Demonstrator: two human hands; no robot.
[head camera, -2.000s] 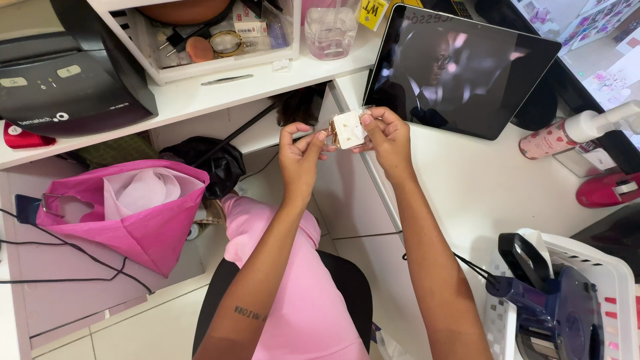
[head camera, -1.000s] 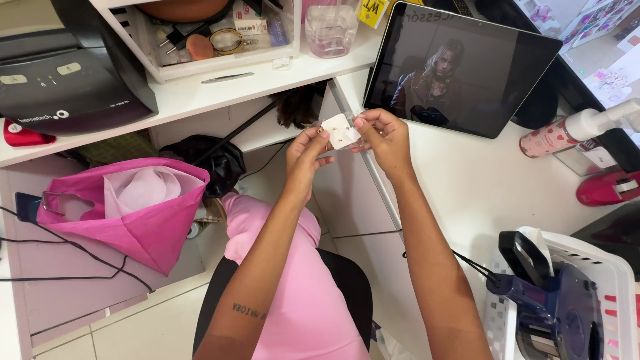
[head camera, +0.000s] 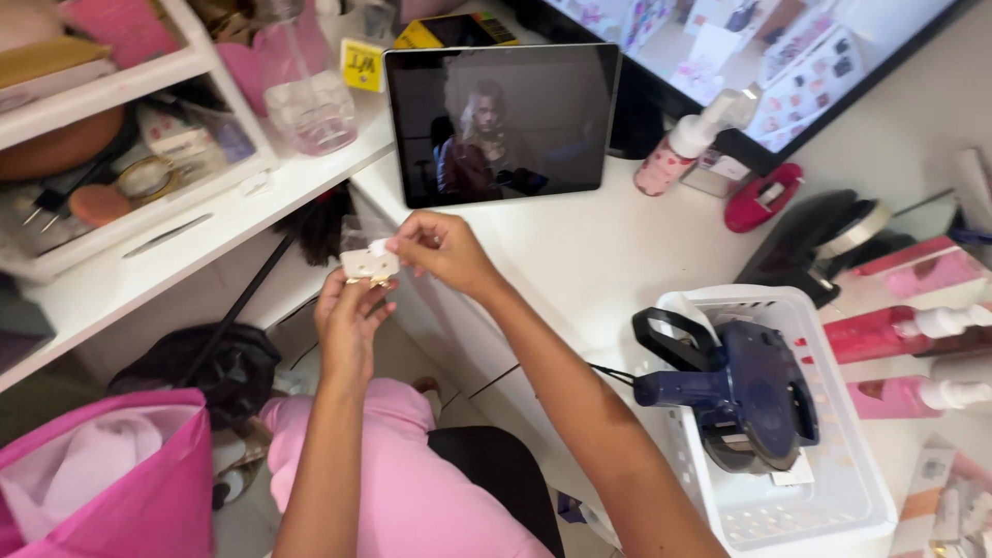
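A small white card (head camera: 370, 265) with gold-coloured pieces along its lower edge, perhaps jewellery, is held in front of me beside the desk corner. My left hand (head camera: 353, 310) grips it from below between thumb and fingers. At its upper right, my right hand (head camera: 434, 252) pinches a small white piece (head camera: 380, 247) against the card. Clear plastic film (head camera: 364, 229) stands up behind the card. The exact shape of the gold pieces is blurred and partly covered by my left fingers.
A tablet (head camera: 504, 124) stands on the white desk beyond my hands. Tweezers (head camera: 167, 235) lie on the left shelf by a drawer unit (head camera: 232, 167). At right, a white basket (head camera: 852, 480) holds a dark blue label gun (head camera: 756, 387). A pink bag (head camera: 155, 480) is at lower left.
The view has swung right. My right hand has gone from the card's right side to its upper right corner, and clear film and gold-coloured pieces now show more plainly.
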